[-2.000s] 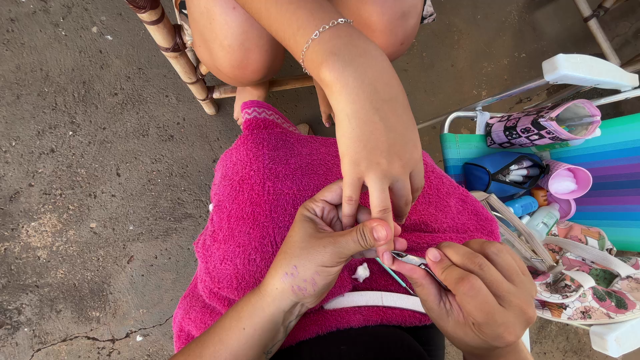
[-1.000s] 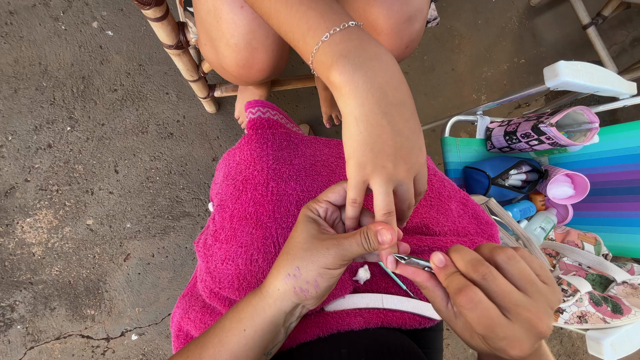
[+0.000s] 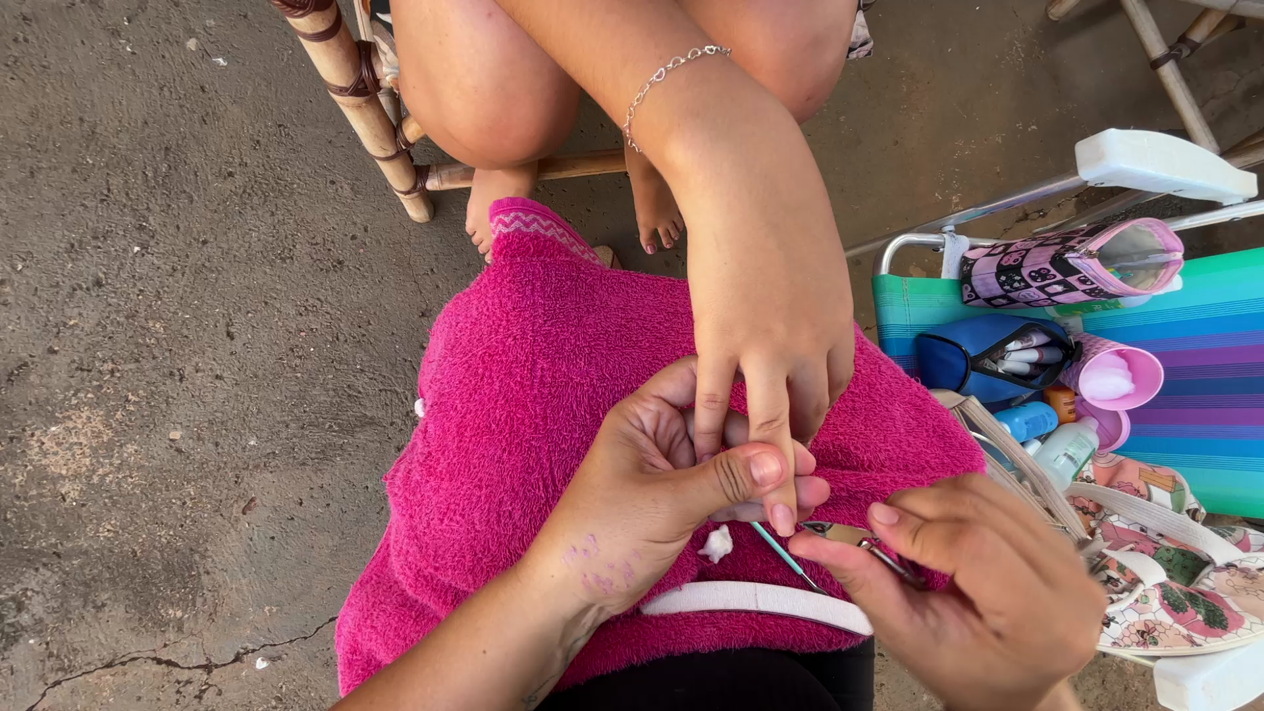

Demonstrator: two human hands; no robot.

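Note:
My left hand [image 3: 681, 474] grips a finger of another person's hand [image 3: 770, 267], which reaches in from the top with a chain bracelet [image 3: 660, 77] at the wrist. Metal cuticle nippers [image 3: 857, 541] are held in my right hand [image 3: 973, 583], their tip beside that fingertip. Under the hands a pink towel [image 3: 553, 365] covers my lap. On it lie a tuft of cotton [image 3: 717, 543], a thin teal-handled tool [image 3: 780, 555] partly hidden by my fingers, and a white nail file [image 3: 755, 600].
At right, a striped folding chair [image 3: 1205, 346] holds a patterned pouch [image 3: 1047, 269], a blue case [image 3: 963, 355], a pink cup with cotton [image 3: 1136, 373], bottles [image 3: 1066, 449] and a floral bag [image 3: 1175, 583]. The other person's knees and a bamboo chair [image 3: 341, 74] are at the top.
My right hand and the nippers have shifted slightly about the held fingertip. My left hand keeps its hold on the finger.

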